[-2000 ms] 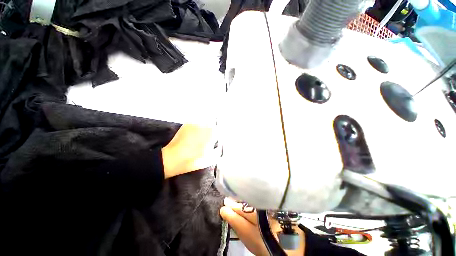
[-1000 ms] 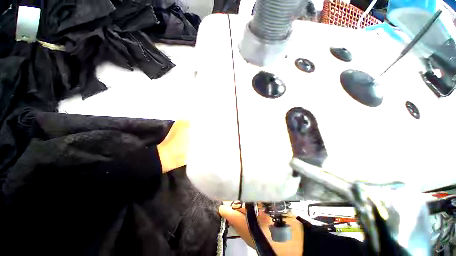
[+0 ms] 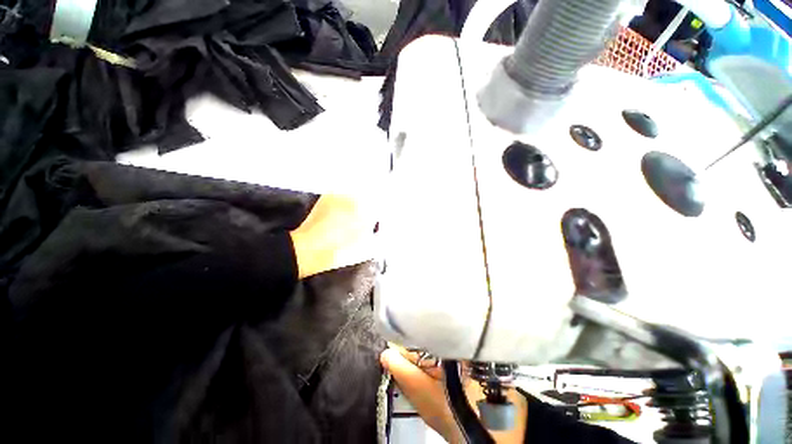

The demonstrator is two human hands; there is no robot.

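Observation:
A dark garment (image 3: 165, 347) fills the lower left, its pale-lined raw edge running down beside the needle area. The white sewing machine head (image 3: 434, 199) covers the middle. My left hand (image 3: 334, 232) reaches in from the left in a dark sleeve over the garment; only the wrist and back of the hand show, and its fingers are hidden behind the head. My right hand (image 3: 425, 390) comes from the lower right, partly behind the black curved lever and presser parts (image 3: 495, 399); its fingertips hold the garment's edge.
Black cut fabric strips (image 3: 234, 61) with a pale tie lie at the back left of the white table (image 3: 234, 143). A tool with orange-red and green parts (image 3: 608, 408) lies at the lower right. A ribbed grey tube (image 3: 560, 52) stands on the head. A red lattice basket (image 3: 630, 50) is behind.
The view swung right and then back, so the machine shifted left and returned. The garment's folds near the needle have changed slightly. Both hands stay in about the same places on the work.

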